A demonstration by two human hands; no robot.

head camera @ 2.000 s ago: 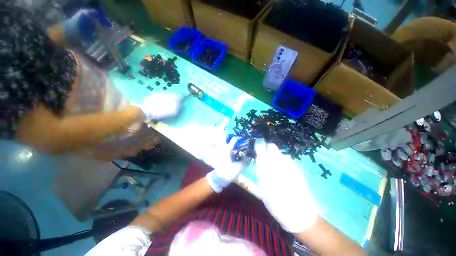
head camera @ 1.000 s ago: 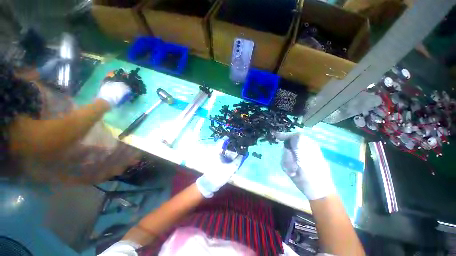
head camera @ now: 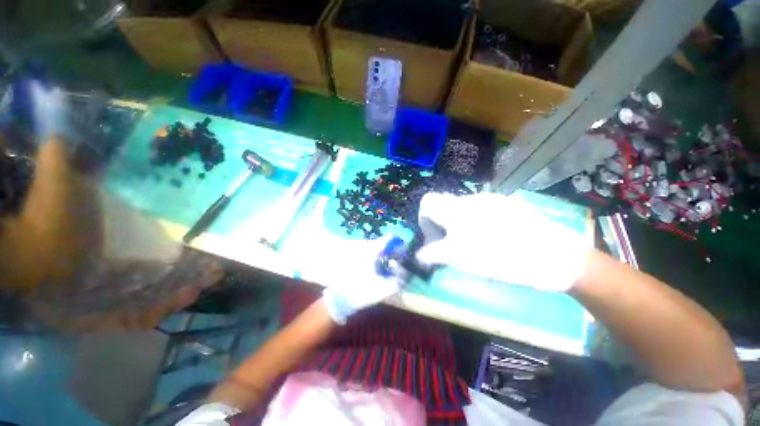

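Observation:
My left hand (head camera: 362, 274), in a white glove with blue on the fingers, holds a clump of black plastic parts (head camera: 410, 265) at the front edge of the bench. My right hand (head camera: 500, 241), in a white glove, is stretched over the mat just right of the clump. Its fingertips are near the clump and overexposed, so I cannot tell if they grip anything. The pile of small black parts (head camera: 375, 198), with some orange-red bits, lies behind both hands and is partly hidden by the right glove.
An aluminium profile (head camera: 297, 196) and a hammer (head camera: 218, 206) lie left of the pile. A second parts pile (head camera: 188, 145) is further left by a neighbouring person. Blue bins (head camera: 417, 138), a phone (head camera: 383, 93) and cartons stand behind. A slanting post (head camera: 583, 100) and wired round components (head camera: 658, 179) are right.
My right hand has moved left and inward towards my left hand. The neighbour's hand has left the second pile. Since the earliest frame, the profile and hammer have become visible left of the pile.

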